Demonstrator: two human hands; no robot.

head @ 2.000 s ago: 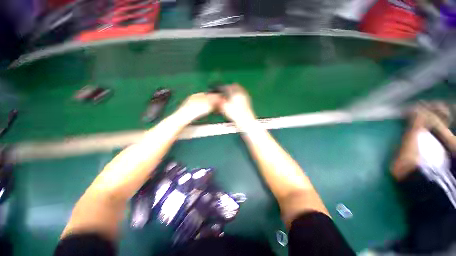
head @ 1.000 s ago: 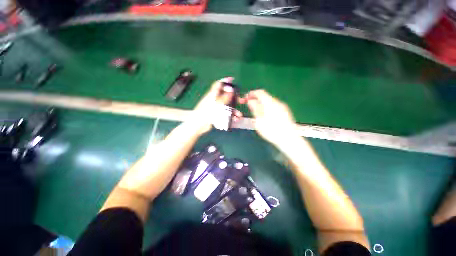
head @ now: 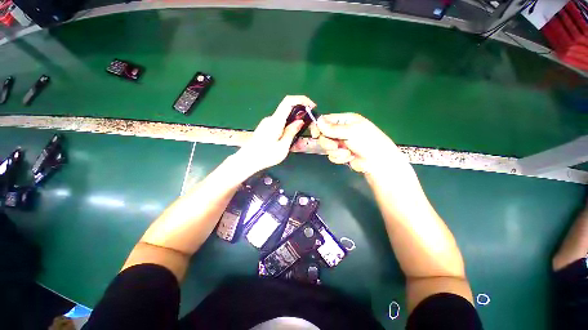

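Observation:
My left hand (head: 274, 138) holds a black handheld device (head: 298, 120) above the metal strip, its top end pointing up and away. My right hand (head: 348, 138) is beside it, thumb and forefinger pinching a thin white cord loop (head: 311, 114) at the device's top corner. Whether the cord passes through the corner cannot be told. The fingers hide much of the device. A pile of black devices (head: 290, 248) lies on the near green bench in front of my body, some with a white label up. A loose white loop (head: 348, 243) lies at the pile's right.
Black devices lie singly on the far green conveyor (head: 258, 64), one (head: 193, 93) left of my hands. More devices (head: 48, 158) lie on the bench at left. Two white loops (head: 394, 310) lie near my right elbow. Another person's arm (head: 572, 242) shows at the right edge.
The view has shifted and sharpened. My left hand has turned the device, so its white label no longer shows. My right hand has come in against the device's top with the white cord.

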